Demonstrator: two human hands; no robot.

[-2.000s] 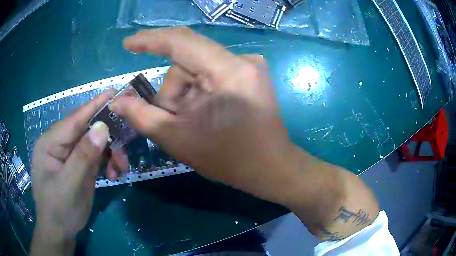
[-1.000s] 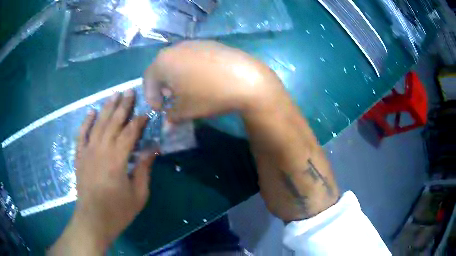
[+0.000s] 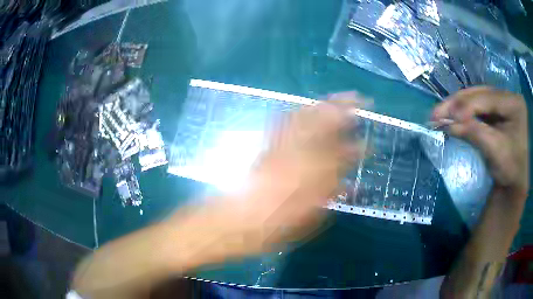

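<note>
A clear perforated strip (image 3: 397,169) with white punched edges and gridded cells lies on the dark green tabletop, with strong glare on its left part. My left hand (image 3: 315,155) is over the middle of the strip, badly blurred; whether it holds anything or touches the strip cannot be told. My right hand (image 3: 491,131) is at the strip's upper right corner, thumb and finger close together. A thin pale edge shows at its fingertips; whether this is held is unclear. No circuit board shows clearly in either hand.
A loose pile of boards (image 3: 120,131) lies on the table at left. A clear bag with boards (image 3: 409,44) is at upper right. Dark stacked strips or packaging (image 3: 20,105) stand at the far left edge. A bit of red (image 3: 523,266) shows at lower right.
The view has swung left, bringing in the board pile. My hands, earlier close together on a board and then low over the strip, are apart, my right hand at the strip's upper right corner.
</note>
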